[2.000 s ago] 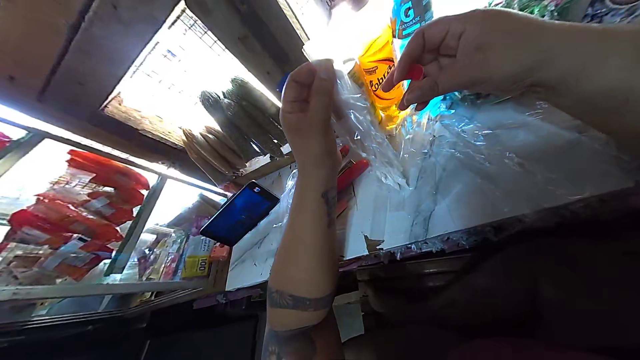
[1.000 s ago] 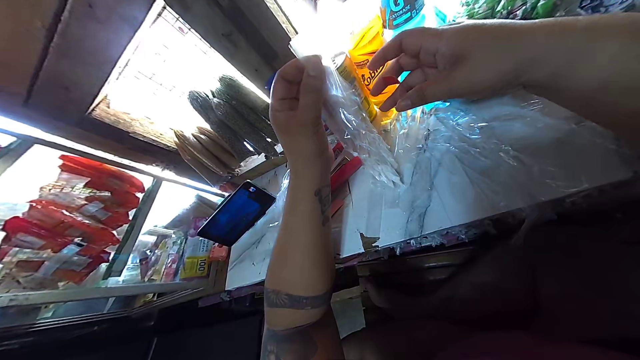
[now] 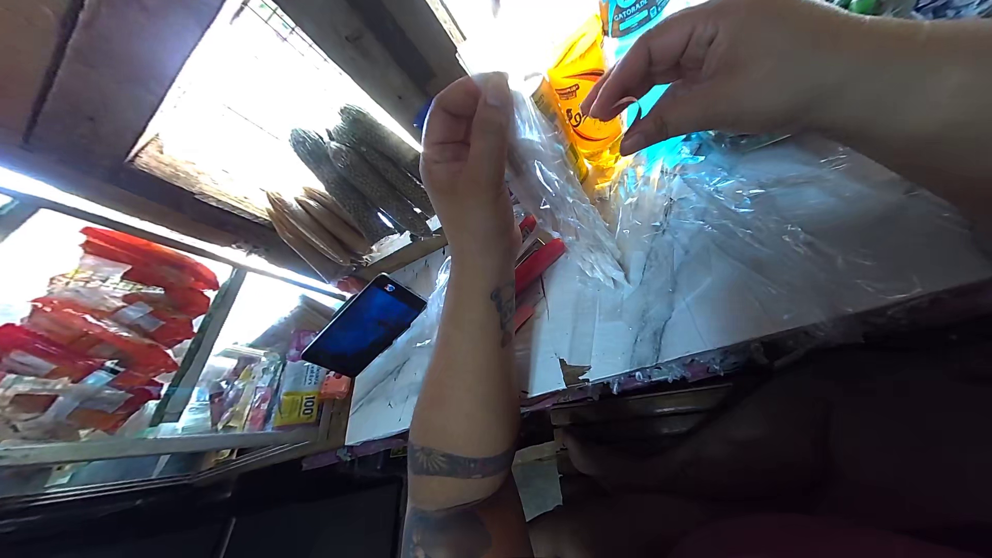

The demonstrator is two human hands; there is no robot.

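Note:
My left hand (image 3: 470,132) is raised at the centre, thumb and fingers pinched on the top of a clear plastic bag (image 3: 554,190) that hangs down toward the marble-patterned tabletop (image 3: 697,302). To its right, my right hand (image 3: 659,85) has its thumb and fingers apart, with a thin reddish strip or loop between them; whether it is held I cannot tell. Behind the hands stand an orange bottle (image 3: 581,85) and a blue Gatorade bottle (image 3: 632,19). More clear plastic (image 3: 744,201) lies crumpled on the tabletop below my right hand. A red object (image 3: 539,263) lies beside my left wrist.
A smartphone (image 3: 364,325) leans at the table's left end. Grey mesh-like bundles (image 3: 356,170) and brown ones (image 3: 318,232) stand behind it. A glass-fronted shelf at left holds red packages (image 3: 116,310) and a yellow box (image 3: 301,395). The tabletop's front edge (image 3: 666,372) is chipped.
Two seconds ago a small red thing was at my right fingertips; now a thin reddish strip shows there. My left hand keeps its pinch on the bag.

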